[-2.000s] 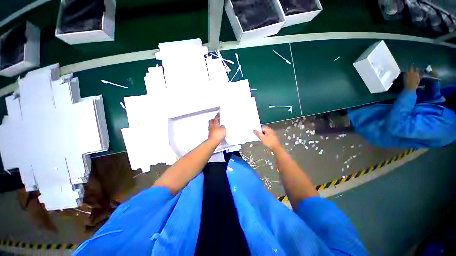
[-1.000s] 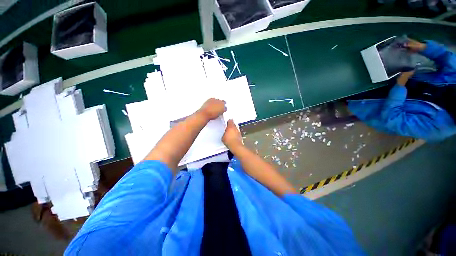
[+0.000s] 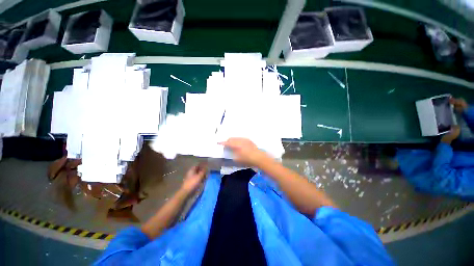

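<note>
The working stack of white cross-shaped blanks (image 3: 244,104) lies on the bench in front of me. A partly folded white box blank (image 3: 195,136) lies over its near left part, with stepped flaps sticking out to the left. My right hand (image 3: 240,150) is at its near edge, fingers on the white card. My left hand (image 3: 195,177) is lower and to the left, just off the card, fingers curled and blurred; nothing shows in it. White glare hides the folds.
A reserve stack (image 3: 106,114) and upright bundled card (image 3: 23,98) stand left. White slivers (image 3: 330,128) lie on the green bench. Filled boxes (image 3: 156,21) and a metal upright (image 3: 286,31) are behind. A coworker's hands hold a box (image 3: 435,115) at right.
My left hand has come off the box and moved down left. Flaps now stick out on the left. The view has turned left. The coworker's box now shows dark contents.
</note>
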